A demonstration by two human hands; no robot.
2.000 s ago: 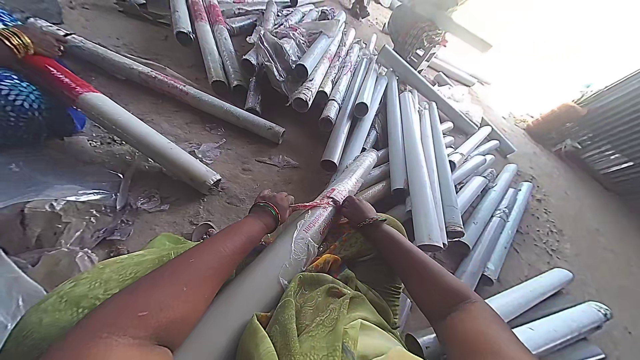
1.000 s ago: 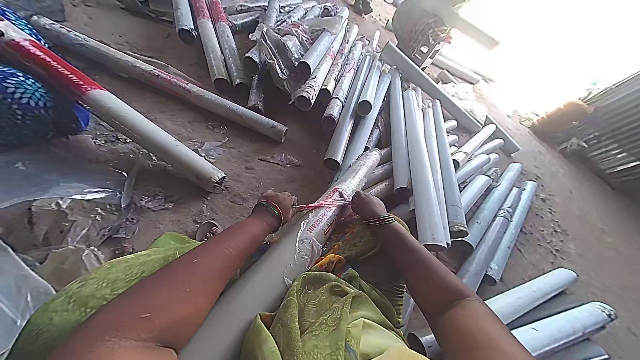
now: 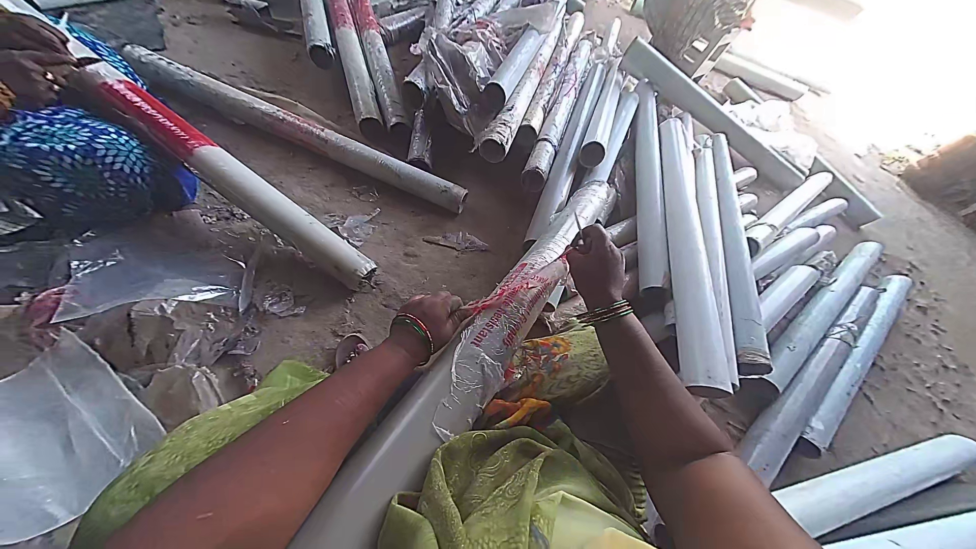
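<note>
A grey plastic pipe (image 3: 381,450) slants up across my lap, its upper part wrapped in clear plastic film (image 3: 496,335) with red print. My left hand (image 3: 435,324) grips film at the pipe's left side, with red strands by the fingers. On the right side of the pipe, my right hand (image 3: 596,263) is closed around a small thin object (image 3: 579,223), perhaps a blade, whose tip shows above the fingers. The far end of the pipe is still under crinkled film.
Many grey pipes (image 3: 694,259) lie heaped ahead and to the right. At the left, a co-worker's hand (image 3: 34,61) holds a red-banded pipe (image 3: 282,213). Another pipe (image 3: 328,145) lies on the dirt floor. Loose plastic sheets (image 3: 69,427) are at the lower left.
My right hand has moved up the pipe, away from my left hand. The red strands stretched between both hands earlier no longer span them. The co-worker's pipe has shifted slightly.
</note>
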